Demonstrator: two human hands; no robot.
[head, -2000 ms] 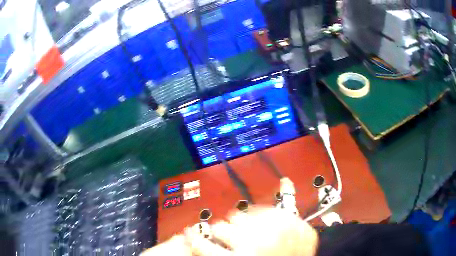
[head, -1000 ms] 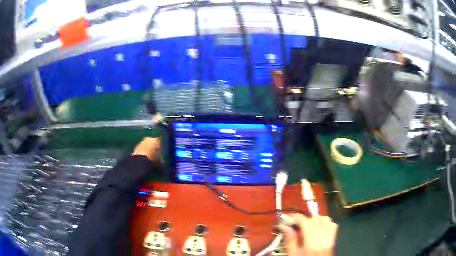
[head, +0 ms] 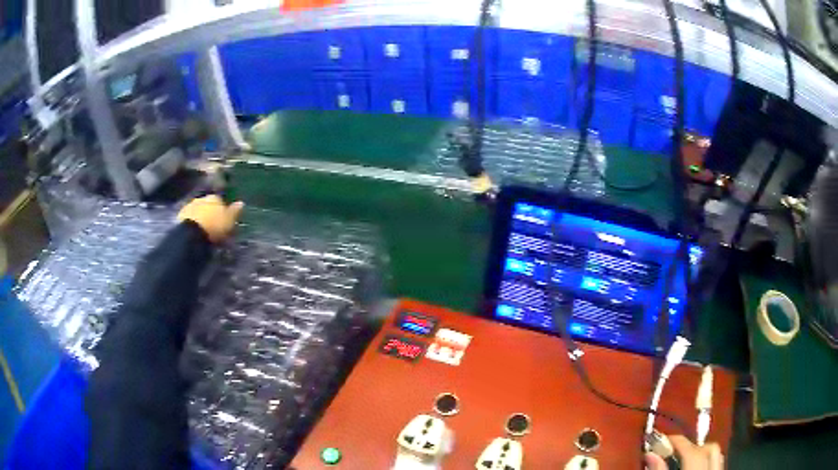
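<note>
My right hand [head: 700, 455], cut off by the bottom edge, grips a small dark and silver cylindrical unit [head: 662, 448] at the red-brown test box [head: 524, 372]. A white cable plug [head: 674, 353] and a second pale plug [head: 705, 390] stand up beside it. My left hand [head: 211, 217] is stretched out over the far part of the clear blister trays [head: 276, 294], which hold dark units. A dark shape lies at its fingertips; blur hides whether the hand holds it.
The lit tester screen [head: 588, 275] stands behind the box. Off-white AC sockets [head: 423, 439] line the box's near side. A tape roll [head: 778, 318] lies on a green board at right. Black cables [head: 588, 101] hang from above. Another clear tray [head: 542, 151] lies behind the screen.
My left hand has moved from beside the screen to over the trays at left. The view has turned left. My right hand stays by the plugs at the box's right side.
</note>
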